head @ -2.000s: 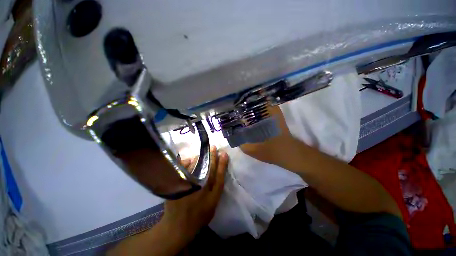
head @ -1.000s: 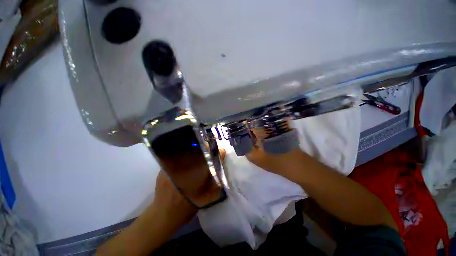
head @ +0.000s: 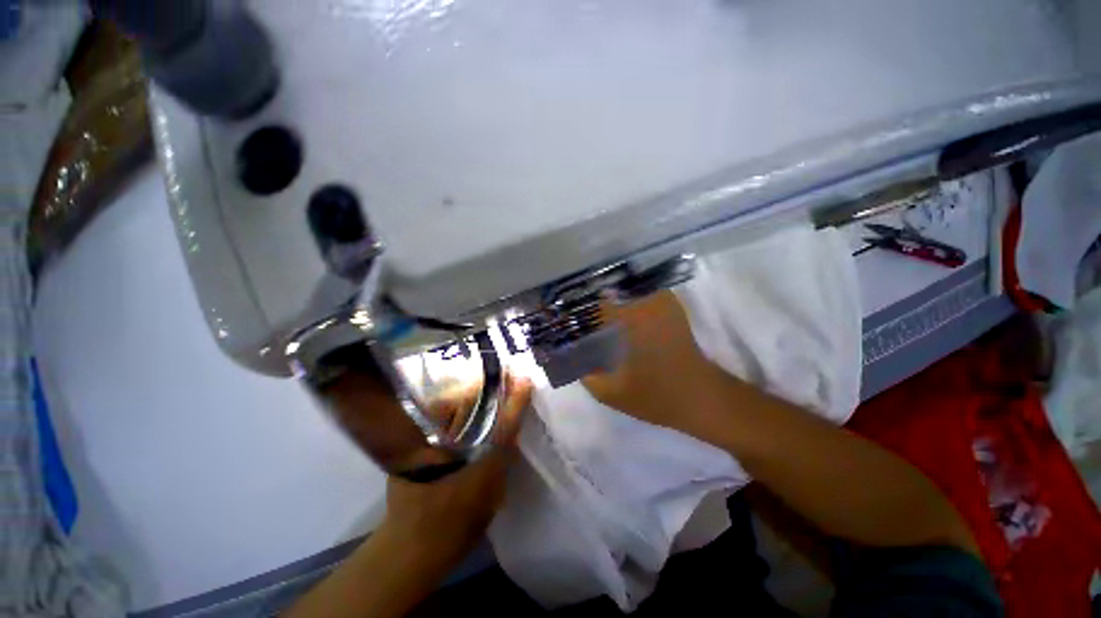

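Note:
A white garment piece [head: 779, 314] lies under the machine head around the needle area and hangs in folds over the table's front edge. The white sewing machine [head: 580, 133] spans the top. My left hand [head: 477, 465] is at the cloth left of the lit spot, partly hidden by the shiny metal loop [head: 417, 453]; its fingertips are mostly covered. My right hand [head: 646, 362] is on the cloth right of the needle, behind the dark grey block [head: 580, 359]; its fingertips are hidden. The needle itself cannot be made out.
Red and black thread snips [head: 924, 248] lie on the bed at right, near small white pieces. A red cloth [head: 966, 447] is at lower right. A blue strip [head: 51, 453] and whitish cloth [head: 54, 567] are at left. A grey knobbed stalk [head: 217, 60] stands at upper left.
The view shifts between frames, bringing the grey stalk into sight. My left fingers, visible on the cloth two seconds ago, are now mostly hidden behind the metal loop. My right hand stays near the block.

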